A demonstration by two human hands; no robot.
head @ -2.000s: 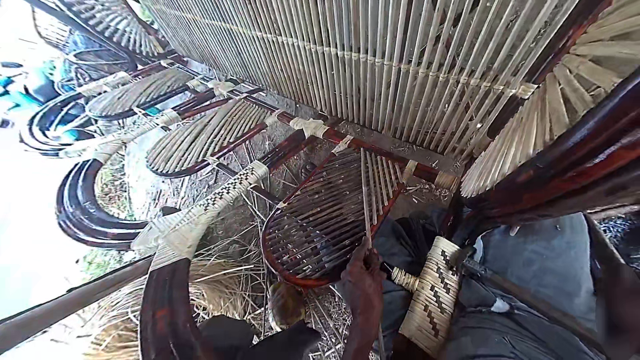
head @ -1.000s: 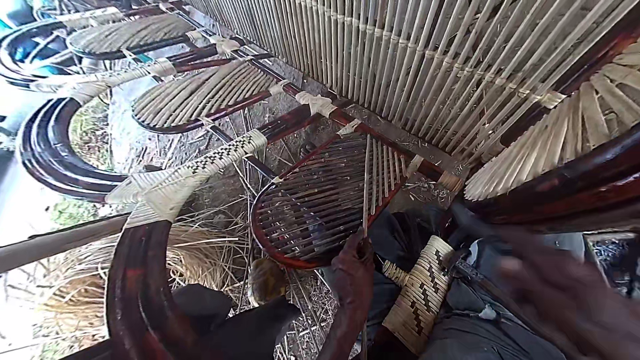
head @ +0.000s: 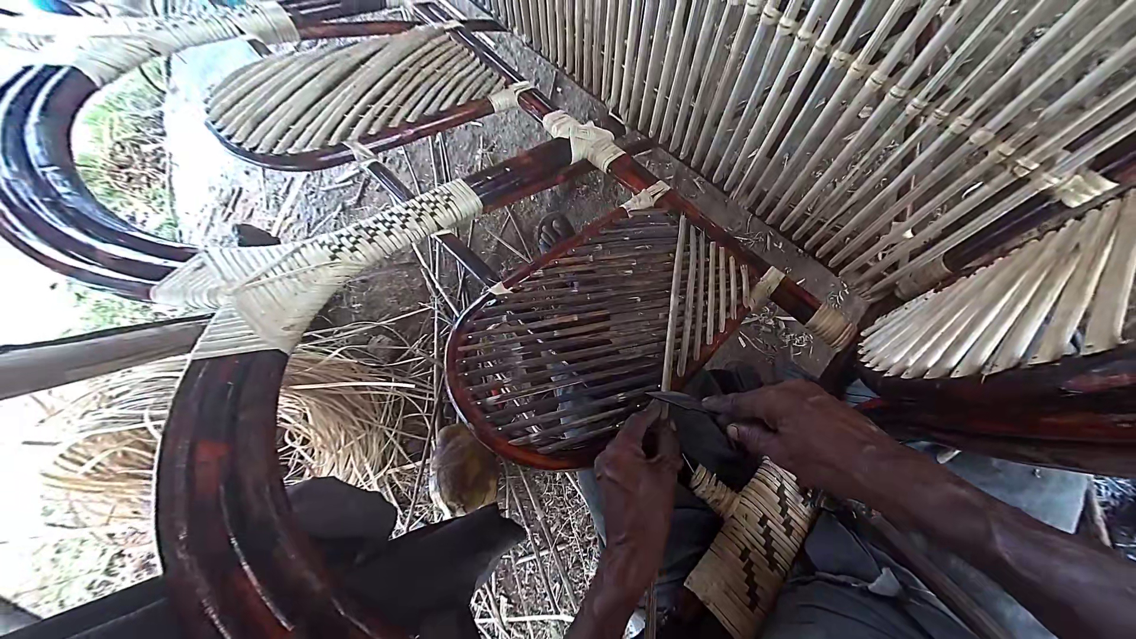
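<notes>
My left hand (head: 639,470) pinches a pale cane strip (head: 675,302) just below the lower rim of a teardrop-shaped cane panel (head: 568,346). The strip lies across the panel's dark slats, beside several shorter pale strips at its right end. In my right hand (head: 772,422) is a small knife (head: 679,401), its blade against the strip just above my left fingertips. A handle-like part wrapped in black-and-cream woven cane (head: 754,550) sits below my right hand.
A curved dark cane armrest (head: 222,479) with pale binding (head: 275,293) stands at left. Behind it lies a heap of loose cane strips (head: 346,408). A slatted cane panel (head: 799,115) spans the upper right. Another rounded panel (head: 355,89) is at upper left, and a fanned one (head: 1021,293) at right.
My right hand, blurred at the lower right a second ago, has come in to the left with the knife against the strip. My left hand stays at the panel's lower rim. The view has shifted.
</notes>
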